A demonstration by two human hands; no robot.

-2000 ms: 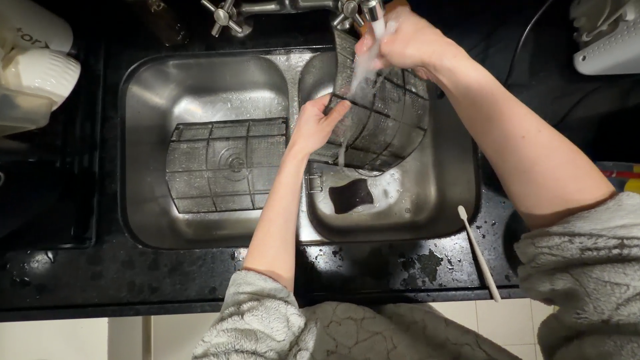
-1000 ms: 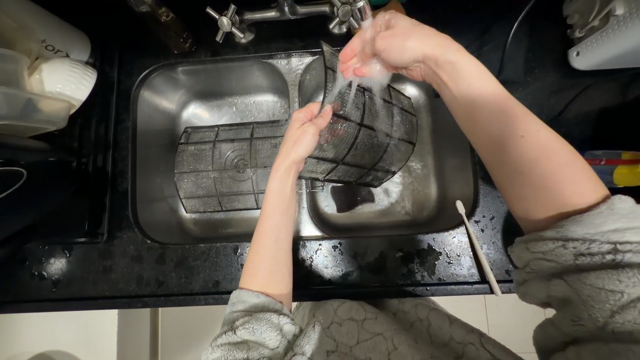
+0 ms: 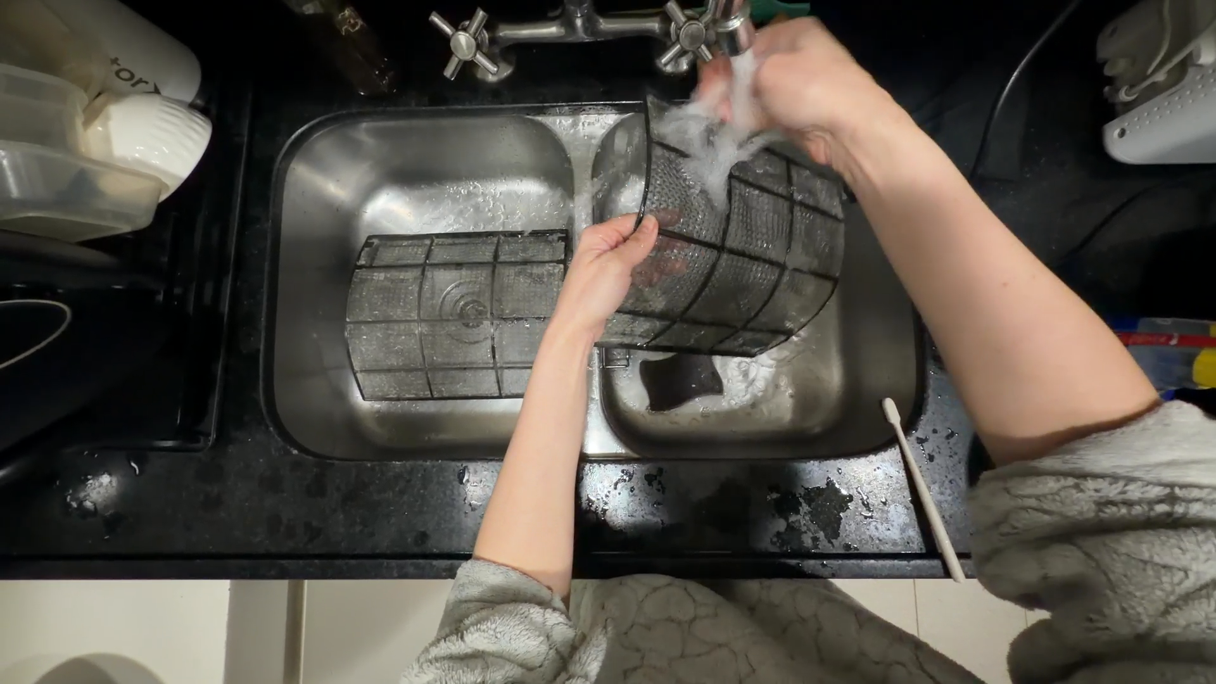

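My left hand [image 3: 608, 271] grips the left edge of a curved mesh filter panel with a dark grid frame [image 3: 750, 242], held tilted over the right basin. Its thumb lies on top and the fingers show through the mesh. My right hand [image 3: 774, 90] is at the mouth of the faucet [image 3: 733, 33], above the panel's upper edge; water splashes over its fingers, and whether it holds anything cannot be told. A second mesh panel [image 3: 456, 313] lies in the left basin. A dark sponge or pad [image 3: 680, 382] sits on the floor of the right basin.
A white toothbrush [image 3: 921, 489] lies on the wet black counter [image 3: 332, 513] at the right front. Two cross-shaped tap handles [image 3: 464, 46] stand behind the steel double sink [image 3: 418, 442]. A white fluted bowl [image 3: 150, 138] and plastic containers [image 3: 71, 180] are at the left.
My right hand has moved up from the panel's upper part to the faucet mouth since one second ago. My left hand still holds the panel's left edge. The second panel remains in the left basin.
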